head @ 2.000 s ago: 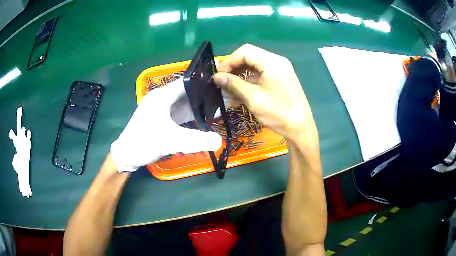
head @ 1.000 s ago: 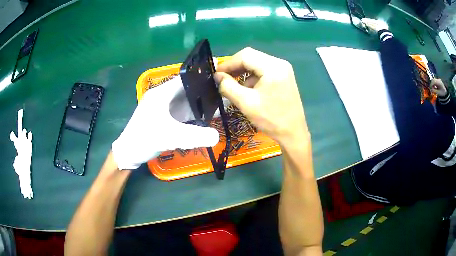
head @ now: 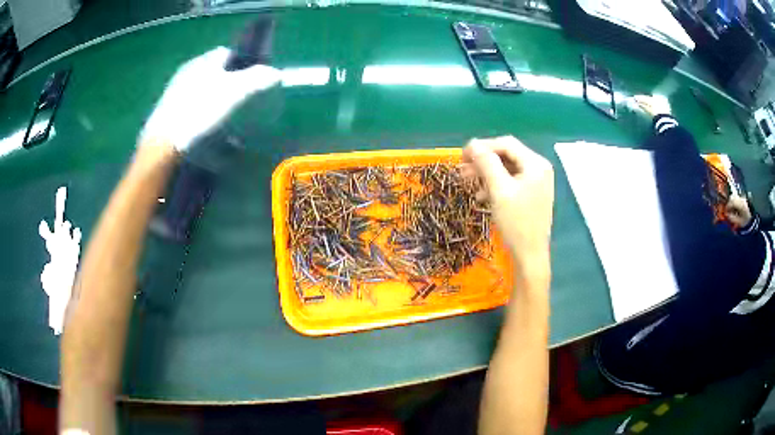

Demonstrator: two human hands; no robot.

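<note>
My left hand (head: 200, 98), in a white glove, is stretched to the upper left, its fingers on a blurred dark phone middle frame (head: 253, 42). My bare right hand (head: 514, 183) is over the right edge of the orange parts tray (head: 374, 321), thumb and fingertips close together; whether a part is between them cannot be told. The tray holds heaped small slim parts (head: 340, 221), dark and coppery. Another phone middle frame (head: 183, 204) lies to the left of the tray, partly behind my left forearm and blurred.
More phone frames lie on the green surface at far left (head: 47, 106), beyond the tray (head: 486, 58) and at upper right (head: 599, 85). A white glove (head: 59, 263) lies at far left. A white sheet (head: 616, 221) lies right, beside a person in dark clothes (head: 714, 246). A red stool (head: 364, 427) is below.
My left hand has moved from over the tray to the upper left with the frame. My right hand has left the frame and moved right. The tray is now uncovered, and the view has shifted.
</note>
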